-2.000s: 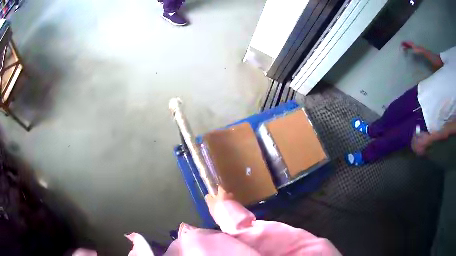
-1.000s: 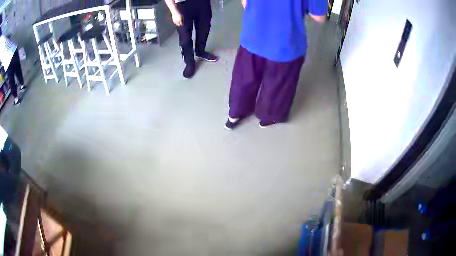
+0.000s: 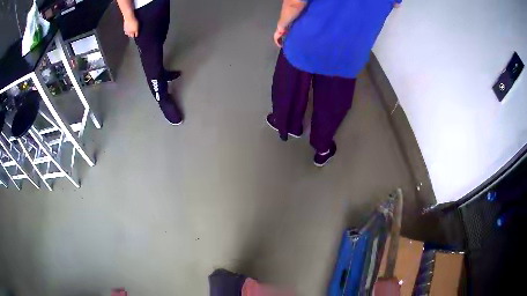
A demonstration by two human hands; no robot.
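Observation:
The blue platform trolley [image 3: 346, 263] is cut off by the bottom edge at the lower right. Its pale wrapped push handle [image 3: 395, 234] slants up beside two brown cardboard-topped stacks, the nearer [image 3: 409, 260] and the farther [image 3: 448, 274]. My right hand [image 3: 387, 287] is blurred and cut off by the bottom edge; it appears closed around the handle's lower part. A small pinkish patch shows at the bottom left edge; I cannot tell if it is my left hand.
A person in a blue top [image 3: 341, 40] stands ahead; another in dark trousers [image 3: 153, 52] stands farther left. White-framed stools and a table [image 3: 66, 124] are at left. A white wall [image 3: 451, 75] with a dark call panel [image 3: 508, 76] is at right. Blue shoes show at the right edge.
The view has turned, and the trolley shows larger at the lower right. The stools have shifted left. The wooden frame at the lower left is gone from view.

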